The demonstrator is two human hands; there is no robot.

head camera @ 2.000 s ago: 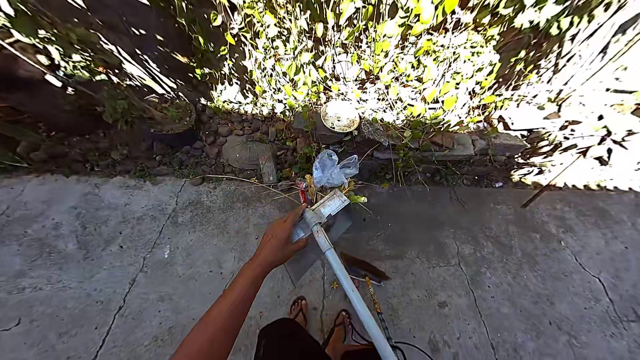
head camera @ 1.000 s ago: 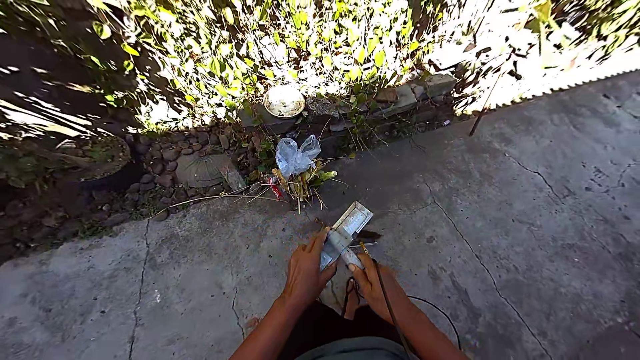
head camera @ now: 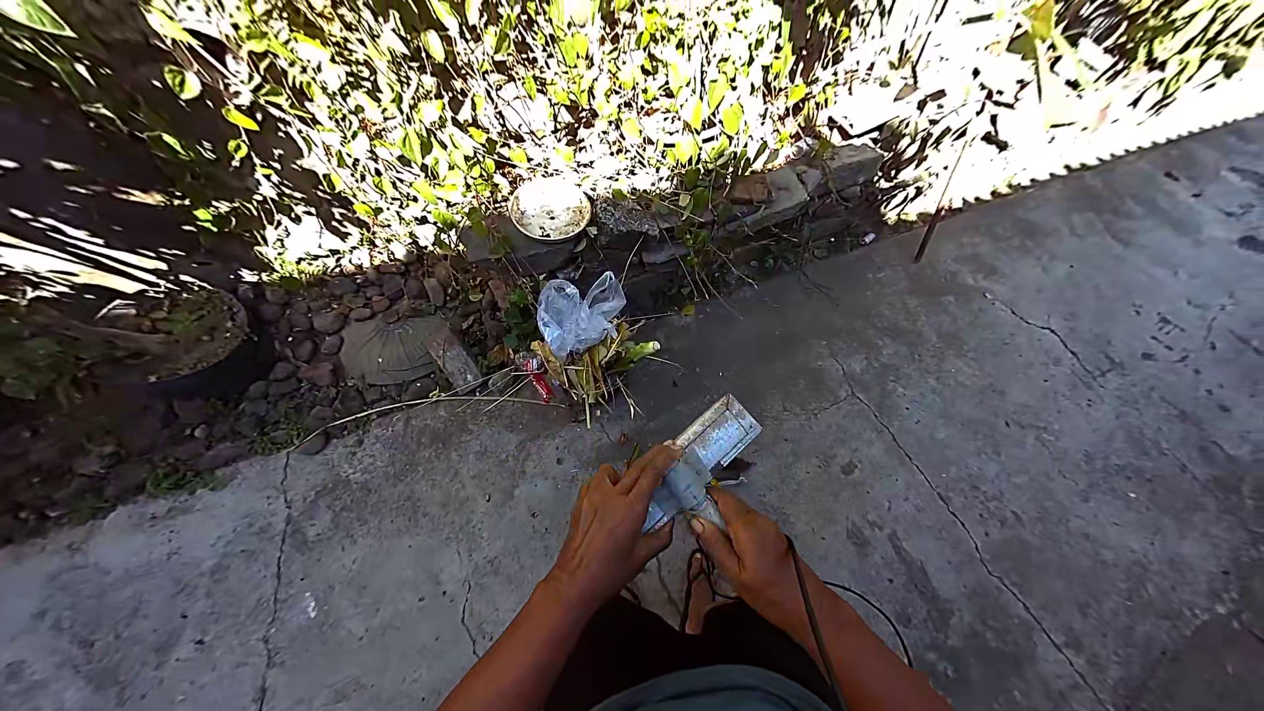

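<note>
Both my hands are on a worn metal dustpan (head camera: 719,433), held in front of my body above the concrete. My left hand (head camera: 617,518) is closed on its left edge, fingers over the top. At the base of the pan's pale handle, my right hand (head camera: 746,543) is wrapped around the tube. Beyond them, a heap of dry leaves and stalks (head camera: 590,373) lies on the ground, a clear plastic bag (head camera: 578,314) on top and a red wrapper (head camera: 539,379) at its left side. A dark thing, partly hidden, shows just behind the pan.
A low stone border (head camera: 780,197) runs behind the heap, with a round pale dish (head camera: 550,209) on it and leafy plants beyond. Pebbles (head camera: 329,322) and a dark plant pot (head camera: 212,346) lie at left. A thin stick (head camera: 928,232) leans at right. A dark cord hangs by my right arm.
My right hand has come into view and holds the handle beside my left hand. The long handle, in full view two seconds ago, is now mostly hidden. The view has turned.
</note>
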